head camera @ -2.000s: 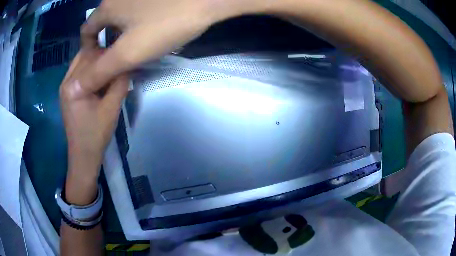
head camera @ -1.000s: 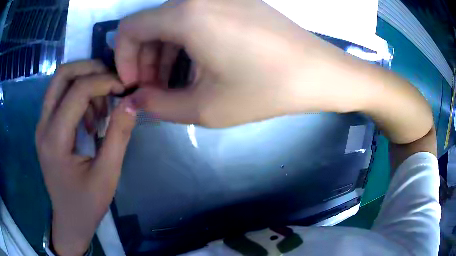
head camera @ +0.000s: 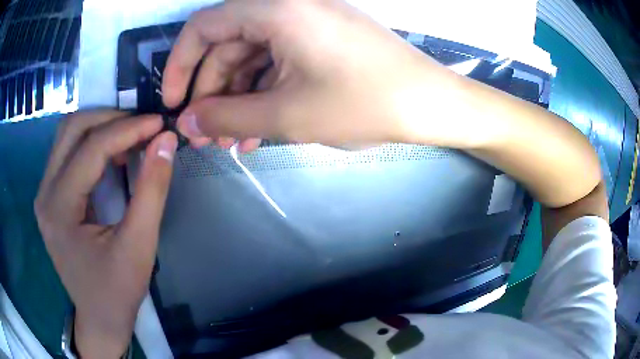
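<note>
The silver-grey laptop bottom cover (head camera: 337,224) lies in front of me, with a dotted vent grille (head camera: 281,160) along its far side and a white square patch (head camera: 501,194) at its right end. My left hand (head camera: 105,203) and my right hand (head camera: 302,84) meet at the far left corner. Their thumbs and fingertips pinch a small black piece (head camera: 171,123); whether it is a strip or a sheet edge is unclear. A thin bright line (head camera: 260,184), perhaps a clear film edge, runs from below my right fingers across the cover. My right hand and forearm hide much of the far side.
White sheeting (head camera: 102,56) lies under and behind the cover on a green mat (head camera: 28,161). Dark, shiny, ribbed items (head camera: 38,56) are at the far left. A pale ribbed rail (head camera: 596,56) curves along the far right. My shirt front overlaps the near edge.
Both hands moved from over the left side to a pinch at the far left corner, and white sheeting came into view behind. Since one second ago, the bright line has grown longer.
</note>
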